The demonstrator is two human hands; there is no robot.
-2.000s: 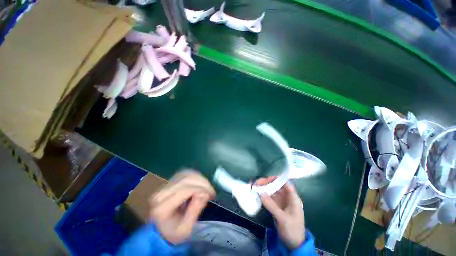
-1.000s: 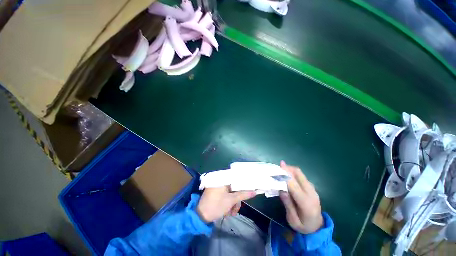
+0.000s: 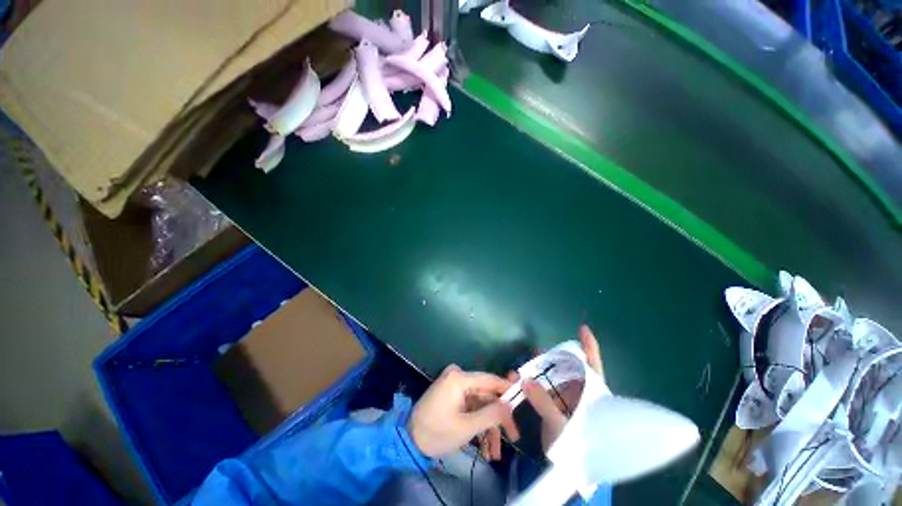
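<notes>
A white cat-ear headband shell (image 3: 638,437) is held low in front of me at the bench's near edge, one ear pointing right. Thin black lead wires (image 3: 413,457) show inside its curve and hang down from it. My left hand (image 3: 460,413) has its fingers at the shell's left side, pinching its rim or a wire; which one I cannot tell. My right hand (image 3: 554,403) holds the shell from inside and behind; the shell hides much of it.
Pink and whitish curved strips (image 3: 373,84) lie piled beside cardboard sheets (image 3: 148,79). A blue crate (image 3: 158,395) with cardboard stands below the bench edge at left. Tangled headbands (image 3: 816,385) lie at right. One headband (image 3: 535,36) lies beyond the green strip (image 3: 613,178).
The shell has turned from edge-on to show its ear and inner curve, and has moved lower right. Wires now show. My left hand has moved slightly right.
</notes>
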